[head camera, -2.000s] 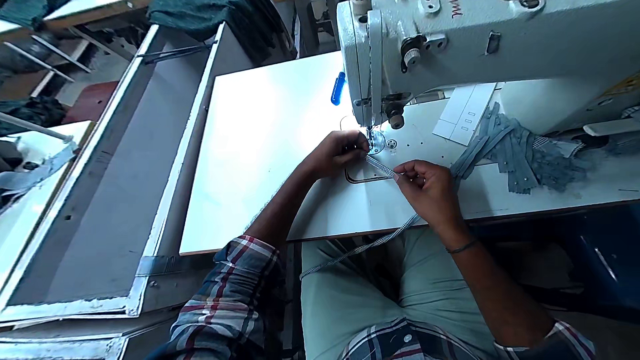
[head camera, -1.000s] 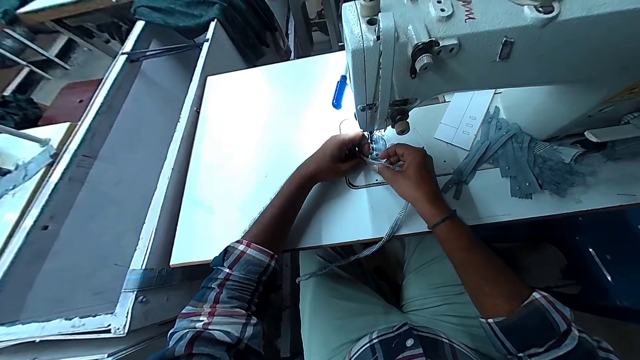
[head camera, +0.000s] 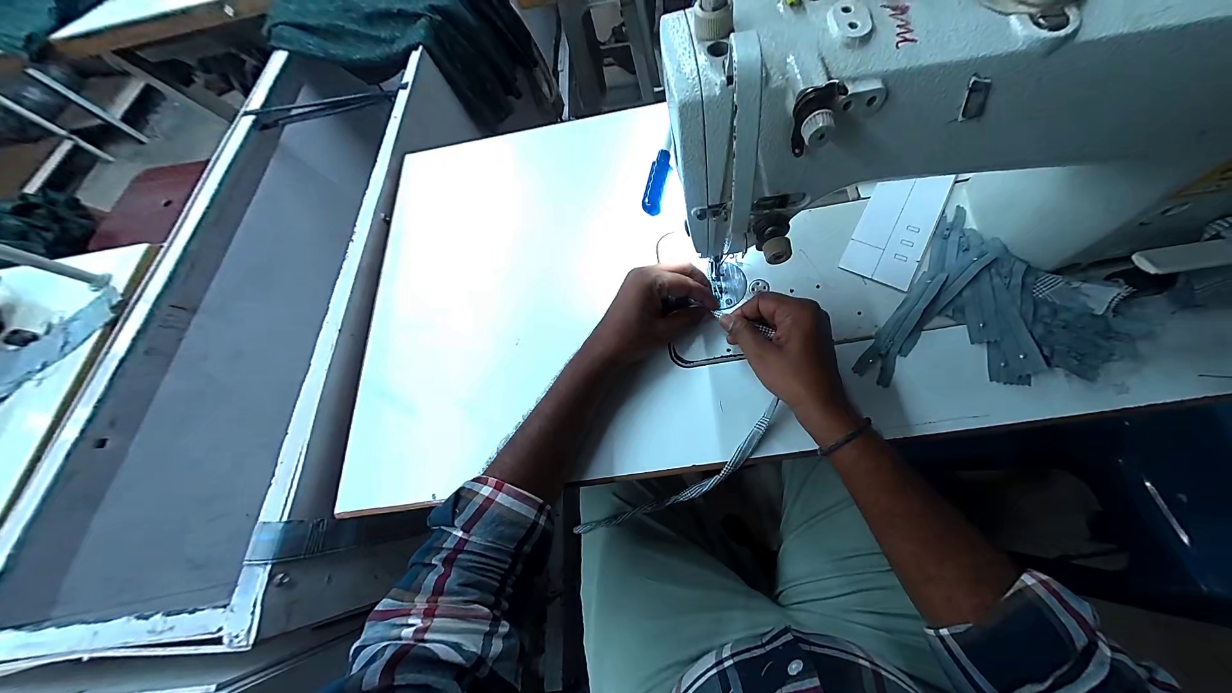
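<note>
A narrow grey patterned fabric strip hangs over the front edge of the sewing table, its upper end in my right hand, which pinches it just in front of the needle. My left hand is bent close beside the presser foot of the white sewing machine, fingertips near the strip's end; whether it grips the strip is hidden by the fingers. The fingertips of both hands nearly meet below the needle area.
Grey-blue fabric strips lie heaped right of the needle, beside a white marked card. A blue-handled tool lies behind the machine head's left side. A grey-lined trough with pale edges runs along the table's left.
The stretch of strip seen between my hands two seconds ago is now mostly covered, as my right hand has moved closer to my left and the needle.
</note>
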